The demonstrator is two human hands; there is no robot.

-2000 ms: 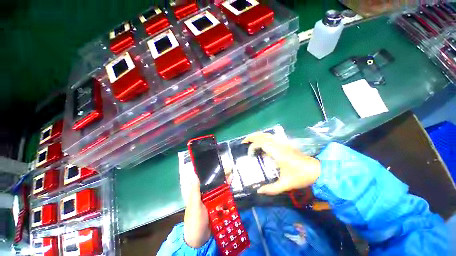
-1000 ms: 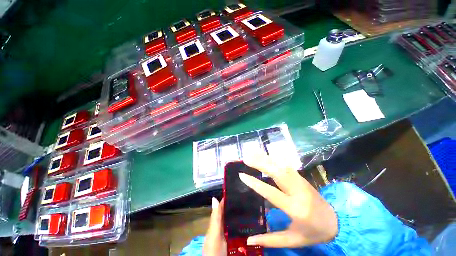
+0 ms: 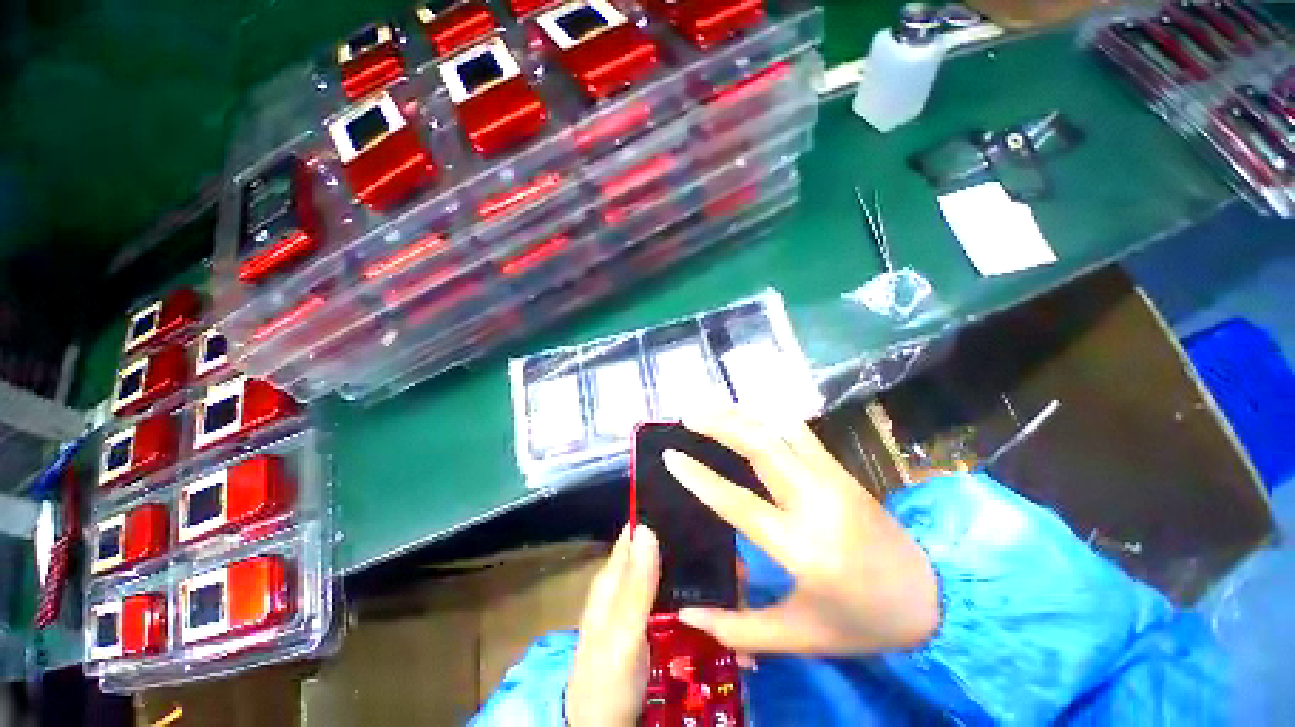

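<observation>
An open red flip phone (image 3: 689,554) is held over my lap, its black screen half up and its red keypad at the bottom edge of the view. My left hand (image 3: 615,632) holds the phone along its left side, thumb on the edge. My right hand (image 3: 824,547) lies over the right side of the black screen, fingers spread, fingertips touching near its top and thumb near its lower end. Whether a separate lens is under the fingers cannot be told. The lens tray (image 3: 660,381) with black-framed pale panels lies just beyond the phone.
Stacked blister trays (image 3: 568,234) of red phones stand at the upper left; another tray (image 3: 320,625) is at the left. Tweezers (image 3: 875,230), clear film (image 3: 895,293), a white wipe (image 3: 997,227), black parts (image 3: 1015,142) and a white bottle (image 3: 900,74) lie right. A cardboard box (image 3: 1136,412) is lower right.
My right hand has left the lens tray and moved onto the phone's screen. The phone is now nearly upright in view, with my left hand beside it. The camera view has shifted.
</observation>
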